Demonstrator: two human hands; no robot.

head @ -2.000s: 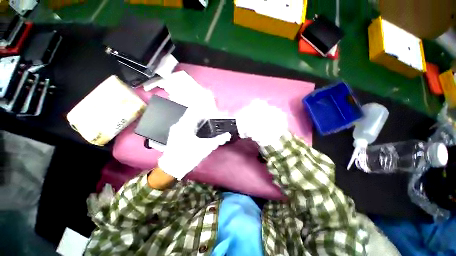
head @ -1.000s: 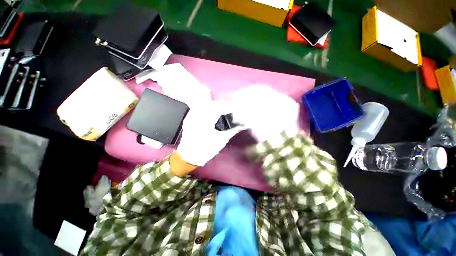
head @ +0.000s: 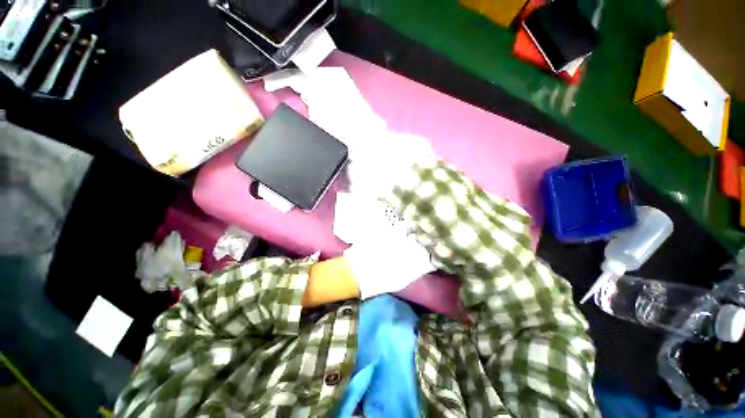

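Note:
A square dark grey device [head: 294,157] lies flat on the pink foam pad [head: 482,139], with a small white tab under its lower left edge. My left hand [head: 380,257], white-gloved, is over the front of the pad. My right hand [head: 396,163], also gloved, is just beyond and against it. Both gloves are overexposed and merge. A small pale patch with dark dots [head: 393,214] shows between them; whether they hold a device is unclear. A white cloth [head: 335,94] lies on the pad's upper left and runs into the glare.
A cream wipes pack [head: 192,113] lies left of the pad, below stacked devices [head: 274,28]. Right are a blue bin [head: 590,198], a squeeze bottle [head: 637,241] and a lying clear bottle [head: 662,304]. A yellow carton [head: 684,94] stands upper right. Crumpled white waste [head: 163,261] sits lower left.
The view has shifted and tilted. My hands have come together nearer my body. The black part seen between them earlier no longer shows. The grey device still lies on the pad.

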